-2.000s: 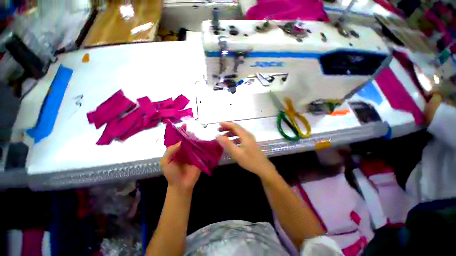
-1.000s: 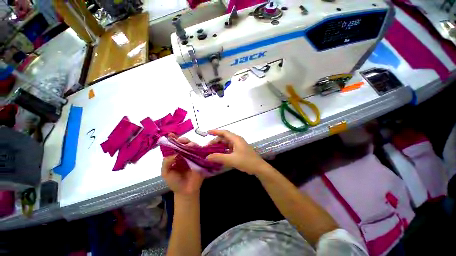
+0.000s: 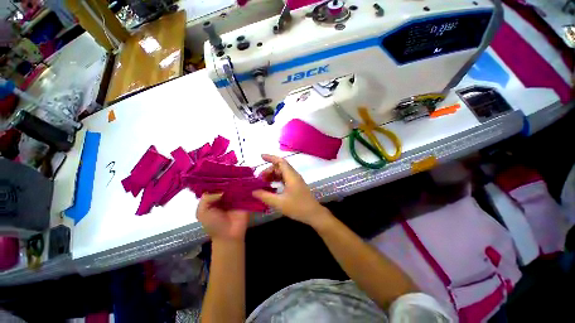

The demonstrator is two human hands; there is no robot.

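Note:
My left hand [image 3: 222, 221] and my right hand [image 3: 291, 192] hold a layered bunch of magenta pieces [image 3: 230, 187] between them, over the table's front edge. A pile of small magenta pieces [image 3: 154, 178] lies on the white table just left of the bunch, and the bunch overlaps its right side. A single magenta piece [image 3: 311, 139] lies flat on the machine bed, right of the needle area. Scissors [image 3: 372, 142] with one green and one yellow loop lie right of that piece.
The white sewing machine [image 3: 353, 50] stands behind my hands. An orange item [image 3: 444, 111] lies right of the scissors. Blue tape [image 3: 84, 176] is at the table's left. Pale pink part-sewn pieces [image 3: 451, 233] are heaped below the table edge at right. A wooden board [image 3: 146, 53] lies at back left.
A single magenta piece now lies on the machine bed, where none lay before. The bunch in my hands is now spread flatter, with its magenta side showing. The view has shifted toward the machine.

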